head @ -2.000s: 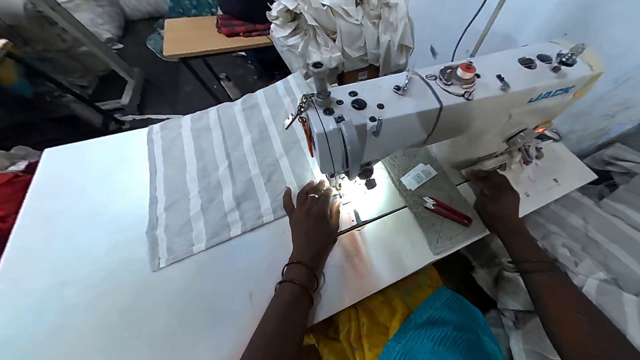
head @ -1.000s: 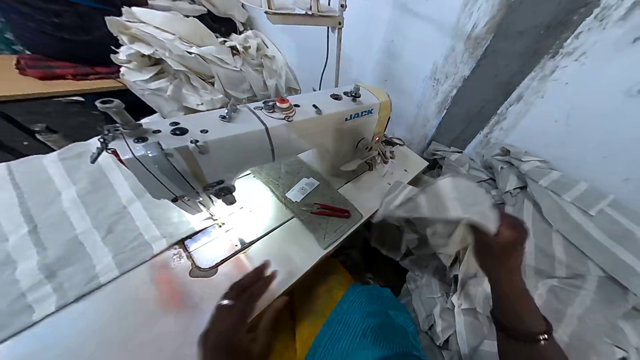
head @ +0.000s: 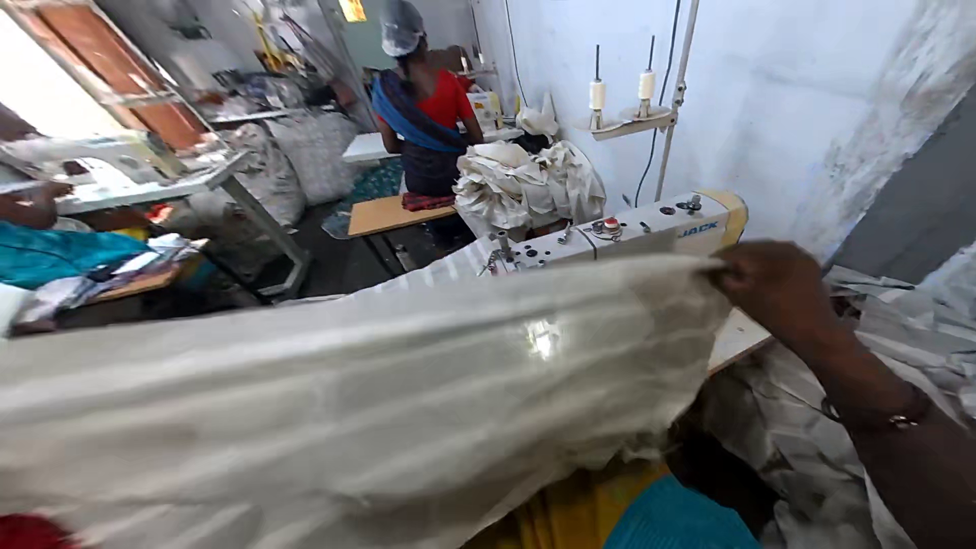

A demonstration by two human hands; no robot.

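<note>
My right hand (head: 774, 293) grips the upper right corner of a striped grey-white cloth (head: 366, 396), which is stretched across the view in front of me. My left hand is out of sight. Behind the cloth stands a Jack sewing machine (head: 648, 229); its lamp glows through the fabric, while the needle area is hidden. Part of another striped cloth (head: 435, 271) shows on the far side, left of the machine head.
More striped cloth (head: 907, 328) is heaped at the right by the wall. Thread cones (head: 597, 95) stand on a holder. Beyond are a pile of off-white fabric (head: 526, 183), a wooden bench (head: 396, 215), a co-worker (head: 423, 107) and another person's arm (head: 34, 202) at the left.
My right hand has lifted the cloth from beside the heap and now holds it spread over the machine table. My left hand has gone out of sight. The view has swung left and up.
</note>
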